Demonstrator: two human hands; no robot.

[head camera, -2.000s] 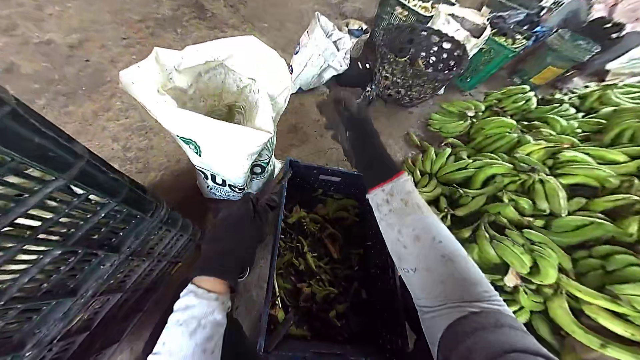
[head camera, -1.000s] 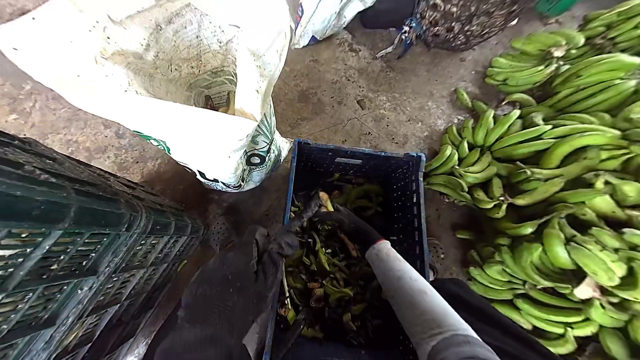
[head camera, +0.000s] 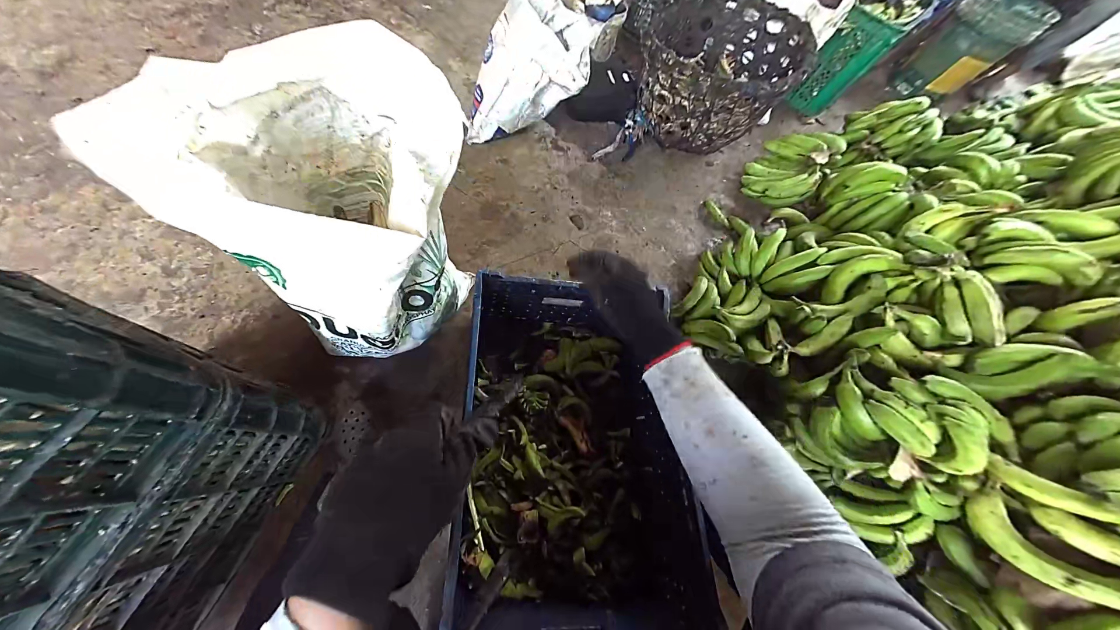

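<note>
My left hand (head camera: 451, 451), in a dark glove, is at the left rim of a dark blue plastic crate (head camera: 477, 350). A dark stick-like shape extends from it over the crate; whether it is a finger or a held thing I cannot tell. Green and brown plant scraps (head camera: 560, 464) lie inside the crate. My right hand (head camera: 617, 289), also gloved, is over the crate's far right corner, with no object visible in it. Beyond the crate at the left stands an open white woven sack (head camera: 341, 254) with printing. Many green plantain bunches (head camera: 884, 271) lie to the right.
Stacked dark green slatted crates (head camera: 131, 437) stand close at the left. Along the back are another white sack (head camera: 529, 66), a dark perforated basket (head camera: 726, 74), a green crate (head camera: 844, 57) and a grey-green bin (head camera: 980, 39). Concrete floor (head camera: 569, 192) shows between them.
My right hand has moved from inside the crate, near my left hand, to its far right corner. The yellowish piece seen at the hands one second ago no longer shows. The view has shifted.
</note>
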